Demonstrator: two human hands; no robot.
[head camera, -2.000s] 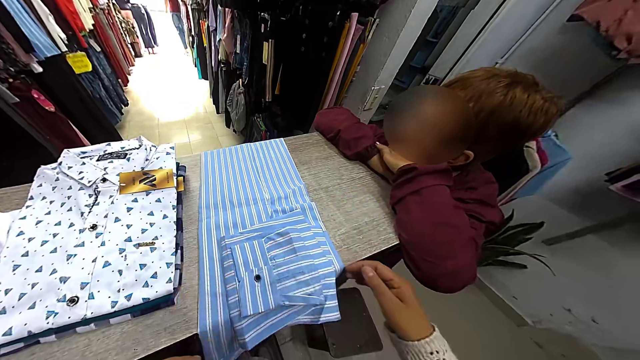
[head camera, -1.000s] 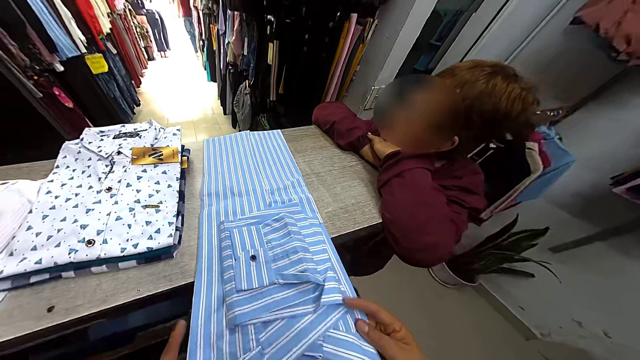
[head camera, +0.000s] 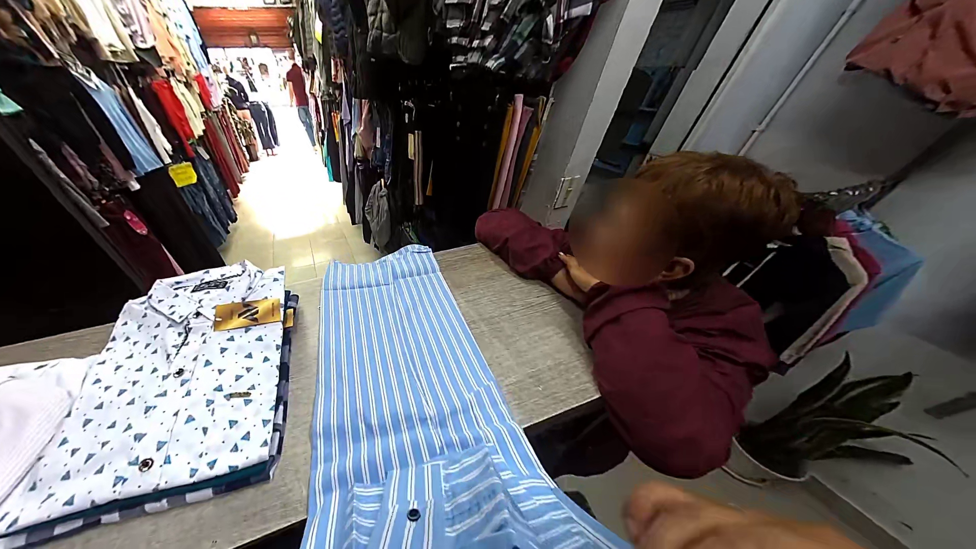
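A blue shirt with white stripes (head camera: 396, 366) lies in a long folded strip over the grey wood-look counter (head camera: 526, 335). Its sleeve, with a dark button on the placket, is folded over the near part, which runs out of the bottom of the view. My right hand (head camera: 724, 522) is blurred at the bottom right edge, just right of the shirt; whether it touches the cloth cannot be told. My left hand is not in view. Left of the striped shirt, a folded white shirt with blue triangles (head camera: 198, 404) and a gold tag (head camera: 248, 314) tops a small stack.
A person in a maroon top (head camera: 671, 366) leans on the counter's right end with folded arms. White knit cloth (head camera: 34, 412) lies at the far left. Clothes racks line the tiled aisle (head camera: 290, 236) beyond. A potted plant (head camera: 831, 427) stands on the floor at right.
The striped shirt's far end has moved further along the counter, and its folded sleeve sits lower in view. My left hand, at the bottom edge a second ago, has left the view.
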